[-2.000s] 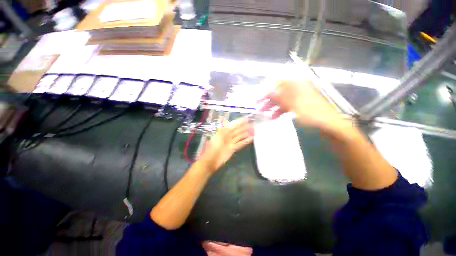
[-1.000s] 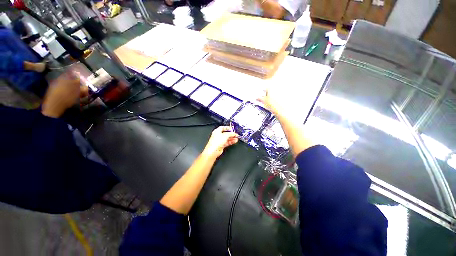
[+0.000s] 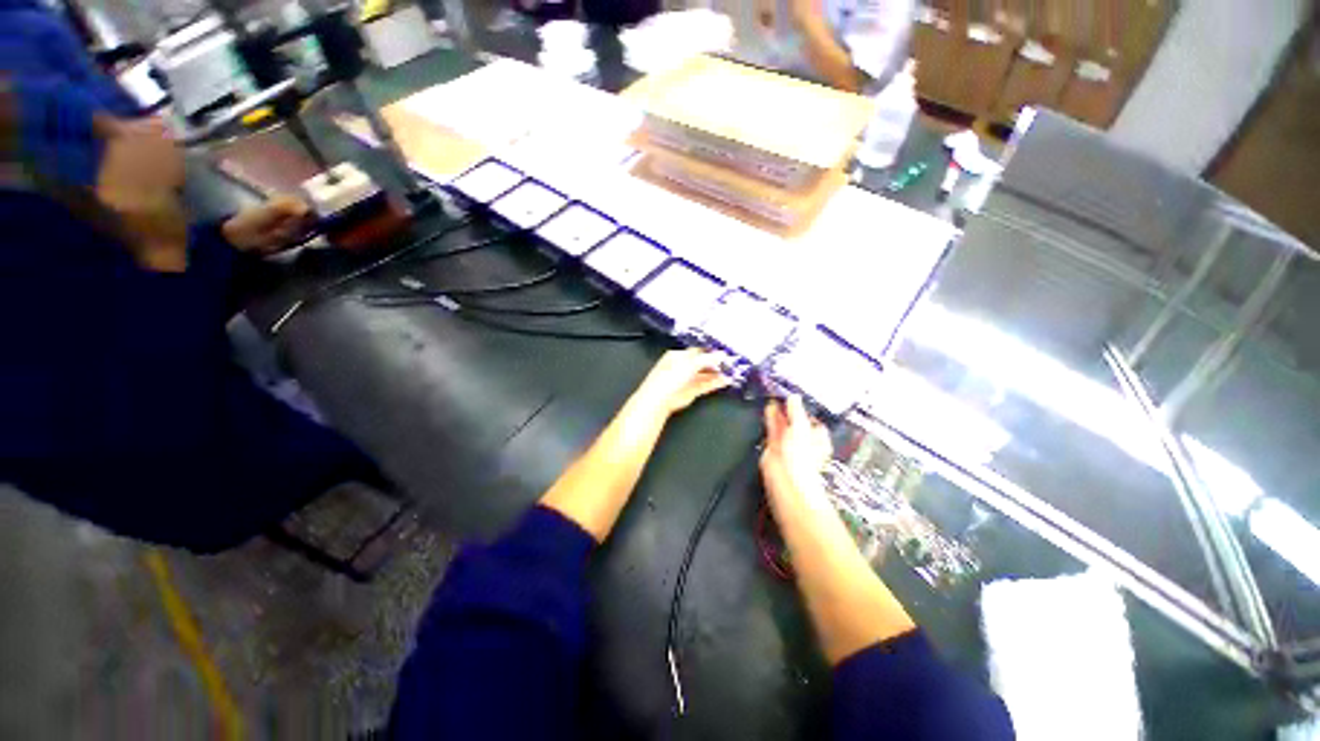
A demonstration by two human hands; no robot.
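A row of square LED work lights (image 3: 625,258) with pale faces and black rims runs along the dark green mat, black cables trailing toward me. My left hand (image 3: 692,377) is at the front edge of a light near the right end of the row, fingers pinched at it. My right hand (image 3: 793,434) is just right of it, fingers at the same edge beside the last light (image 3: 828,371). What the fingertips hold is too small and blurred to tell. One black cable (image 3: 692,579) with a pale tip lies between my forearms.
Shiny loose bits (image 3: 905,528) lie right of my right hand, with a red wire partly behind it. A white stack (image 3: 1060,659) is at lower right. A clear panel (image 3: 1129,333) in a metal frame stands right. Brown boards (image 3: 746,123) are stacked behind. Another person's hand (image 3: 268,225) is at left.
The view has shifted a little. My right hand has come down from the far side of the lights to their near edge, beside my left hand, which stays at the row.
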